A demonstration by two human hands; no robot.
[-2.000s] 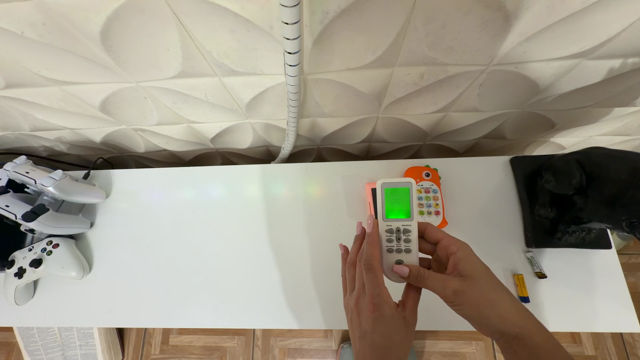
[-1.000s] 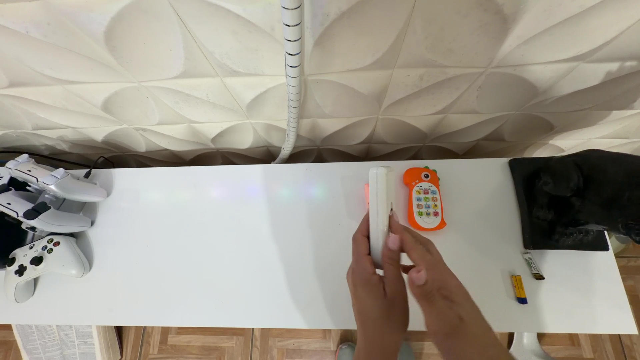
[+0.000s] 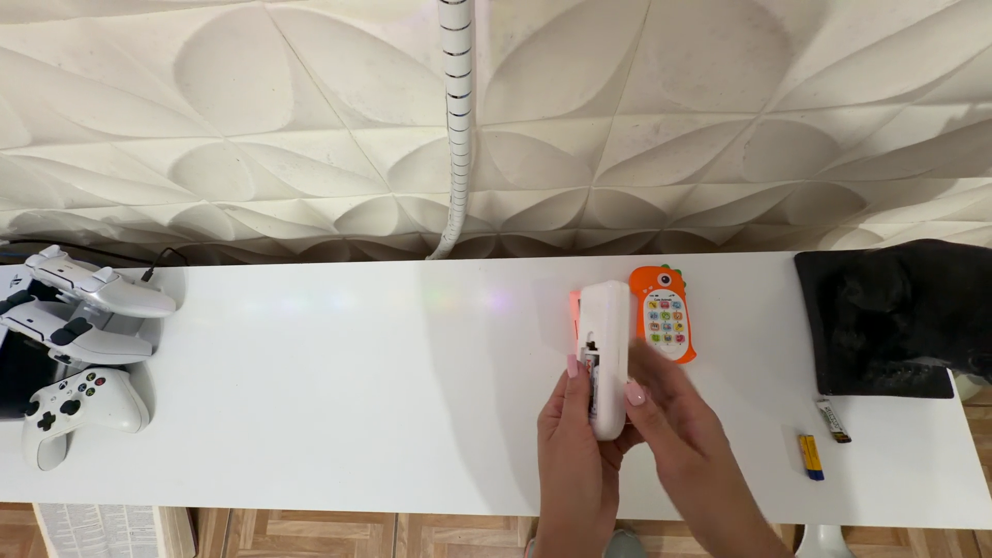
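A white remote control (image 3: 612, 349) is held upright over the table, its side and back turned partly to me, with batteries (image 3: 594, 380) showing in its uncovered compartment. My left hand (image 3: 575, 457) grips its lower left side, thumb beside the compartment. Against the lower right side rests the thumb of my right hand (image 3: 682, 442), its other fingers blurred and partly behind the remote. An orange toy phone (image 3: 664, 314) lies just to the right, and a pink-orange object (image 3: 575, 318) shows partly behind the remote's left edge.
Two loose batteries, one yellow and blue (image 3: 811, 457), one dark and silver (image 3: 834, 421), lie at the right of the white table (image 3: 333, 387), near a black cloth-like item (image 3: 876, 325). White game controllers (image 3: 89, 407) stand at the left. An open book (image 3: 108, 531) is below the table's edge.
The remote has been turned from its lit green screen and buttons, past its side, to show the battery compartment. My right hand has shifted from its face to its right side.
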